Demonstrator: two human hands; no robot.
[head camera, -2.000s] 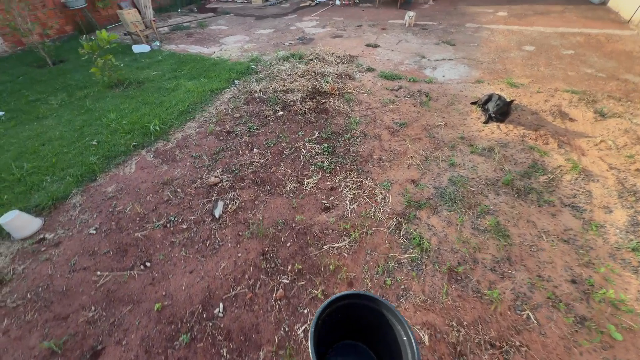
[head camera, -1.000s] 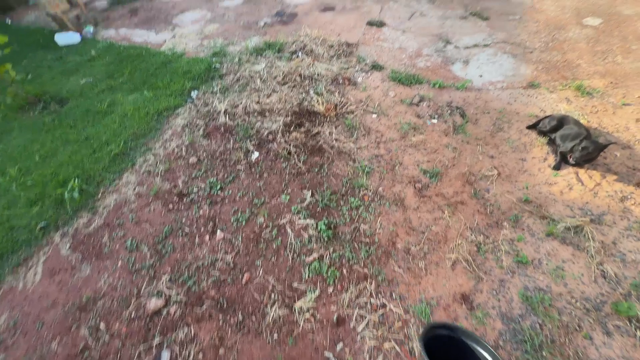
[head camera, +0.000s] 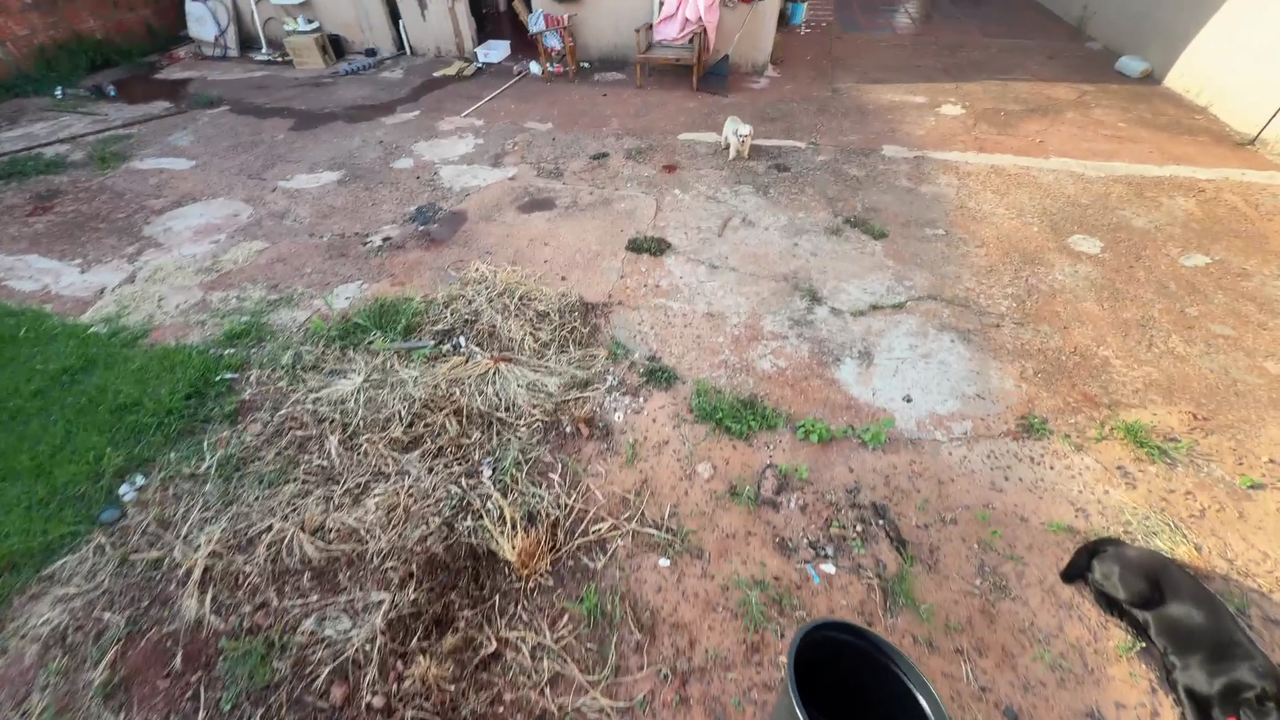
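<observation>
Neither my left hand nor my right hand shows in the view. A black bucket-like container (head camera: 860, 672) enters at the bottom edge, right of the middle, with its round mouth tilted upward; what carries it is out of view, and its dark inside shows no contents. Left of it, a heap of dry pulled grass (head camera: 430, 480) lies on reddish soil. A black dog (head camera: 1180, 625) lies on the ground at the lower right.
A small white dog (head camera: 738, 137) stands on the worn paving ahead. Green lawn (head camera: 110, 410) borders the left. Farther off are a wooden chair (head camera: 672, 62) with pink cloth, a white basin (head camera: 493, 51), and a long stick (head camera: 495, 94) on the ground.
The view has moved forward across the yard, and the dry grass heap and the black dog are nearer. The black container stays at the bottom edge.
</observation>
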